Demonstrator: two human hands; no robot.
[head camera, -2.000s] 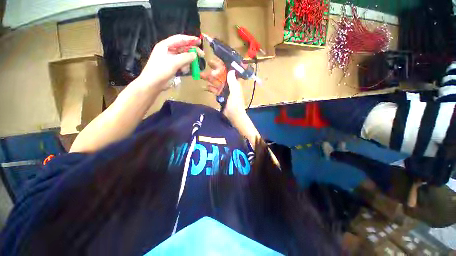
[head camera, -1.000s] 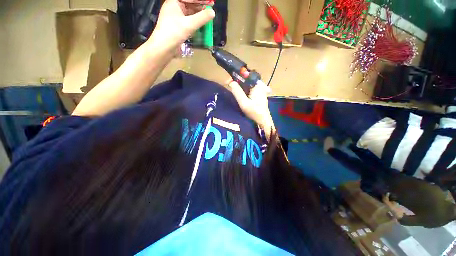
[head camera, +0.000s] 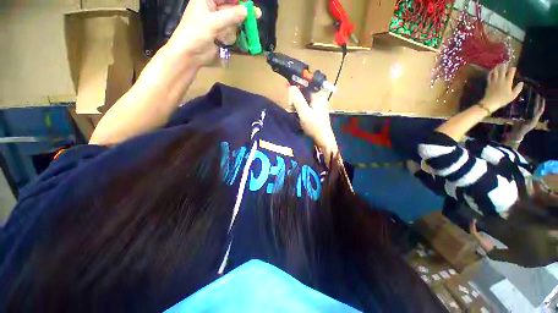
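My left hand (head camera: 208, 27), near the top edge, holds a green cylinder (head camera: 249, 29), a battery cell by its look, upright between the fingers; part of the hand's grip is cut off or hidden. My right hand (head camera: 313, 109) holds a black hot glue gun (head camera: 293, 68) by its grip. The gun's nozzle points up and left, close to the lower end of the cell; I cannot tell whether they touch. A black plastic housing (head camera: 161, 29) lies behind my left hand, partly hidden by it.
A red-handled tool (head camera: 341, 24) lies in a shallow tool box (head camera: 367, 43). Right of it are a cell box (head camera: 422, 23) and loose lead wires (head camera: 474, 46). An open carton (head camera: 101, 58) is at left. Another person's hand (head camera: 503, 88) reaches onto the bench at right.
The view has shifted, with bench items now higher in the picture. The glue gun has moved from beside my left hand to below the cell. The other person now reaches over the bench.
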